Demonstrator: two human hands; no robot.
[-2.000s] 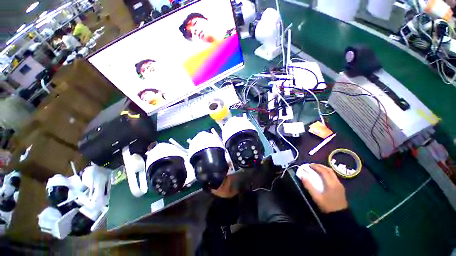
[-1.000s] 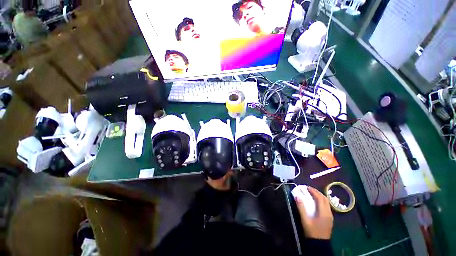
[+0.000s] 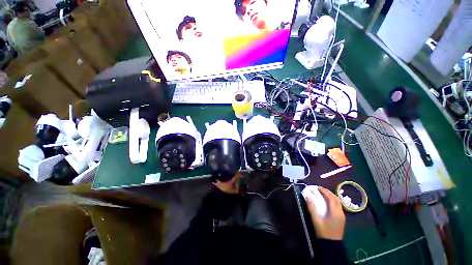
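Observation:
Three white dome cameras stand in a row at the bench's front edge: the left [image 3: 176,147] and right [image 3: 262,146] ones show round LEDs, the middle one [image 3: 222,151] a plain black ball. My left hand [image 3: 228,184] is just below the middle ball, partly hidden; whether it grips anything cannot be told. My right hand [image 3: 330,213] rests over a white computer mouse [image 3: 315,201], on the dark mat. The monitor [image 3: 207,39] shows camera views with faces and a rainbow area. A white keyboard [image 3: 215,91] lies below it.
A yellow tape ring [image 3: 352,196] lies right of the mouse. Tangled cables [image 3: 305,106] lie behind a small white block [image 3: 293,172]. A vented metal box [image 3: 385,158] stands right. A black bag [image 3: 124,93] and a pile of white cameras [image 3: 70,147] are left.
The view has turned, so the bench looks more level than in the earliest frame. My right hand stays on the mouse and my left hand stays below the middle camera. The cameras keep their places.

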